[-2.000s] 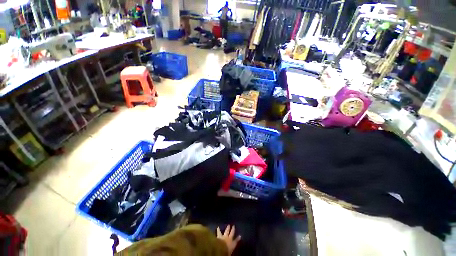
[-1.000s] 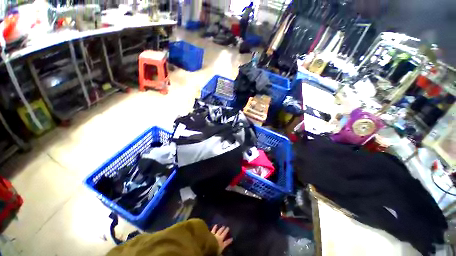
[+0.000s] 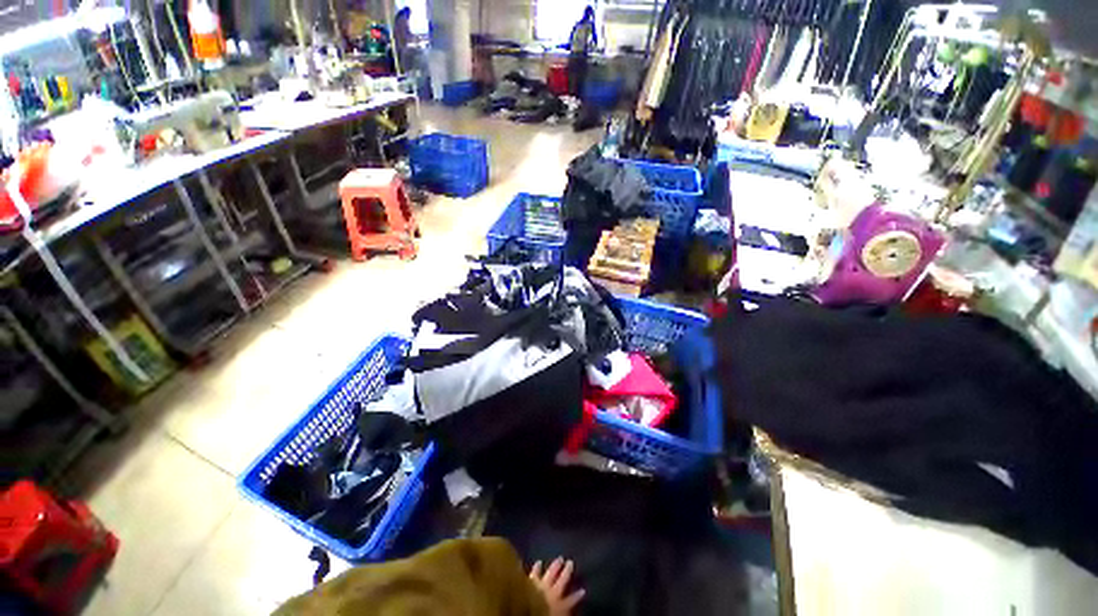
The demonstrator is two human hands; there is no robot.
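Observation:
My left hand shows at the bottom edge, below a brown sleeve, with its fingers apart on or just over dark cloth; no object shows in it. My right hand is not in view. A heap of black and grey cloth lies across two blue baskets in front of me. Red-pink cloth lies in the right basket. A large black cloth covers part of the pale table at right.
A red-orange stool stands on the floor at left, and a red stool at lower left. More blue baskets stand farther back. A purple round-faced device is beyond the black cloth. Work tables with machines line the left.
The view has shifted, and more of the red stool at lower left shows. My left hand stays by the dark cloth and sits a little lower in the picture.

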